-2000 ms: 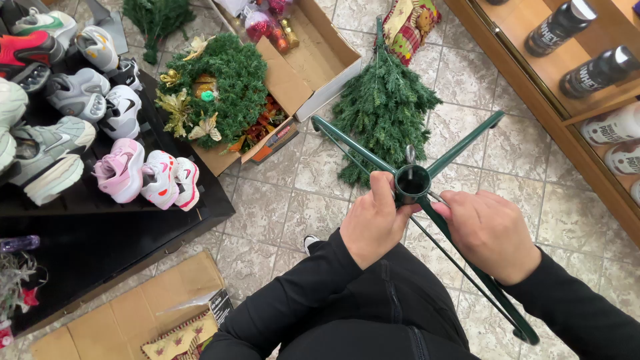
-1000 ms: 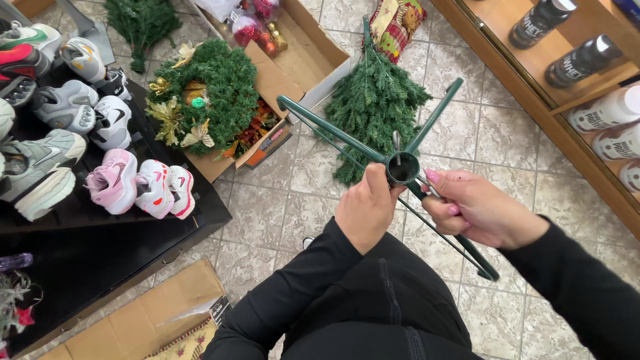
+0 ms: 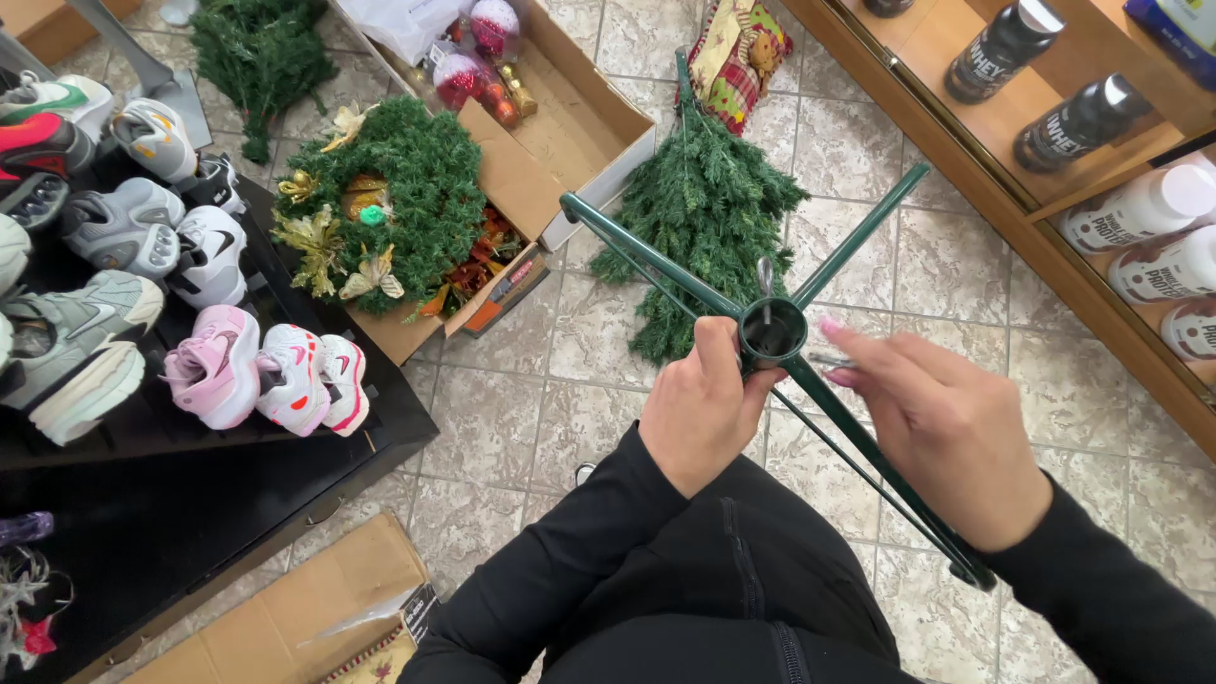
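A green metal Christmas tree stand (image 3: 855, 423) with three splayed legs is held up over the floor. My left hand (image 3: 698, 404) grips its central tube from the left, thumb and fingers around the lower rim. A metal eye bolt (image 3: 765, 277) rises at the far side of the tube. My right hand (image 3: 940, 418) is at the tube's right, its thumb and index finger pinching another metal bolt (image 3: 825, 359) that points toward the tube. Whether its tip is threaded in is not clear. Beyond the stand, a green artificial tree section (image 3: 708, 209) lies on the tiles.
At left, several sneakers (image 3: 214, 366) stand on a black display table (image 3: 313, 475). Behind are a decorated wreath (image 3: 418, 171), an open box (image 3: 579, 114) with ornaments, and another green branch section (image 3: 256, 62). A wooden shelf unit (image 3: 1035, 214) with bottles borders the right. Flattened cardboard (image 3: 313, 598) lies lower left.
My right hand's fingers have shifted and changed pose around the bolt beside the tube. My left hand keeps its grip on the stand throughout.
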